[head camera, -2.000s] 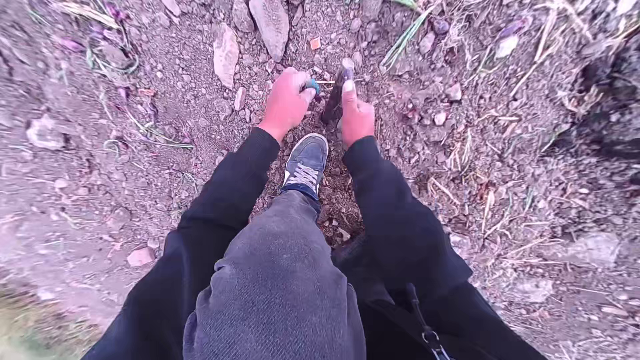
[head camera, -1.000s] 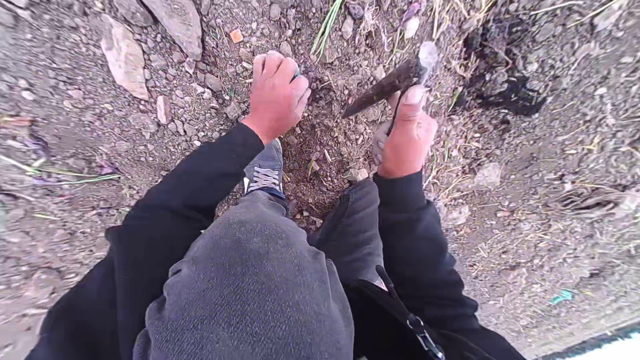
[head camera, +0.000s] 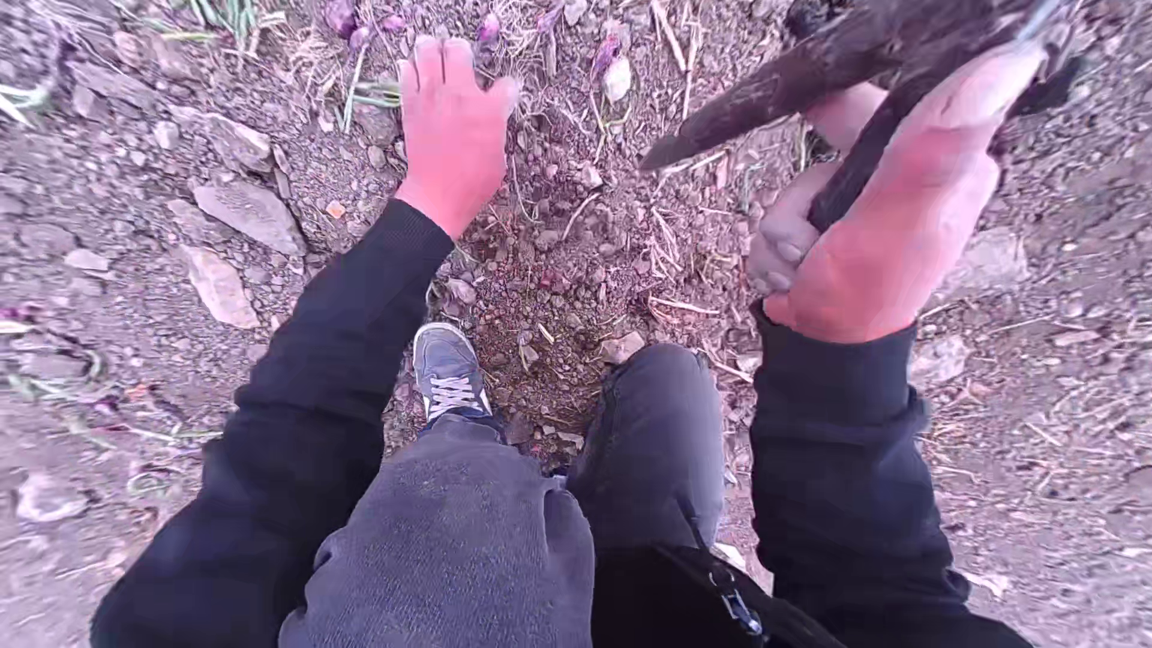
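Note:
My right hand (head camera: 900, 216) is closed around the handle of a hand pick or hoe with a dark, pointed metal head (head camera: 756, 103), raised at the upper right. The tool's tip points left, over the soil. My left hand (head camera: 454, 135) reaches out over the ground at the upper middle, back up, fingers apart and pointing away from me; nothing shows in it. Just beyond and beside it lie green stalks (head camera: 373, 94) and a purple onion-like bulb (head camera: 340, 16). A pale bulb (head camera: 617, 79) lies between my left hand and the tool's tip.
Loose stony soil (head camera: 549, 297) spreads in front of my sneaker (head camera: 448, 373) and bent knee (head camera: 661, 396). Flat stones (head camera: 252, 216) lie at the left, with another pale stone (head camera: 220, 286) below. Dry stems (head camera: 684, 306) are strewn near the middle; a zipped black bag or garment (head camera: 720, 594) hangs below.
My left hand has moved forward from near my shoe toward the bulbs and stalks. My right hand still holds the tool, now higher and nearer the camera. The view has shifted.

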